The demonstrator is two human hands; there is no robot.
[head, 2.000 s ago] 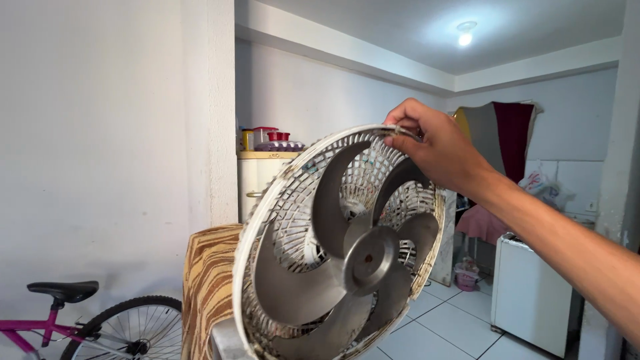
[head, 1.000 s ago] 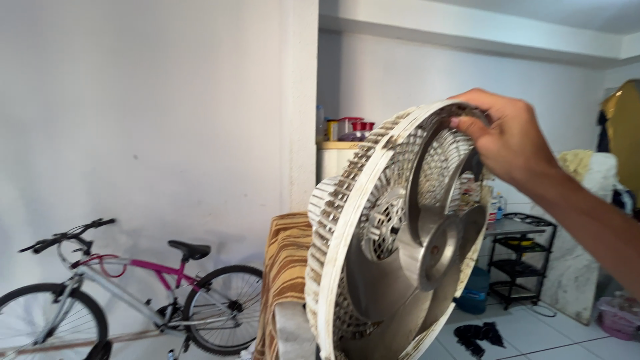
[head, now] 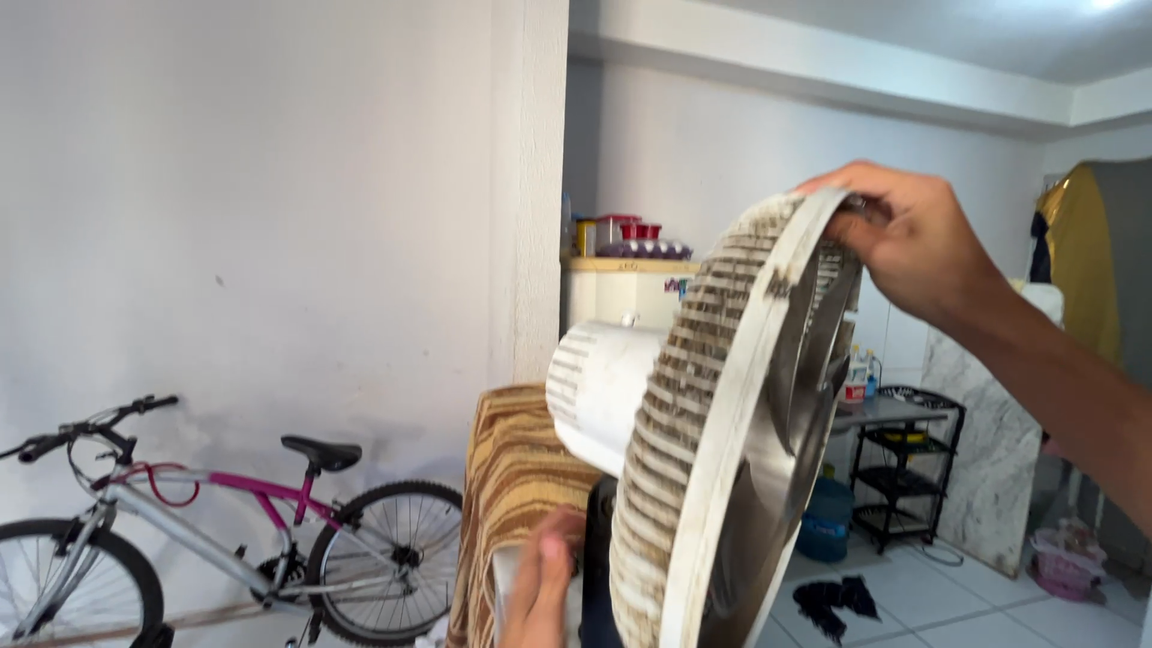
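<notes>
An electric fan shows its dusty white rear grille (head: pixel 693 396) side-on, with the white motor housing (head: pixel 598 387) behind it and grey blades (head: pixel 783 450) inside the rim. No front grille covers the blades. My right hand (head: pixel 909 234) grips the top of the grille's rim, thumb on the inner side. Low in the view, blurred, my left hand (head: pixel 544 576) is raised beside the fan's dark stand (head: pixel 601 540), apparently holding nothing; its lower part is cut off.
A brown striped cloth (head: pixel 508 450) drapes over furniture behind the fan. A pink and silver bicycle (head: pixel 261 495) leans near the left wall. Farther back are a black shelf rack (head: pixel 900 486), a blue water jug (head: pixel 823 522), a dark cloth (head: pixel 835 607) on the tiles and a pink basket (head: pixel 1066 562).
The fan head has turned from showing its blades to showing its side and motor housing, my right hand staying on the rim. My left hand has come into view. The view has swung left.
</notes>
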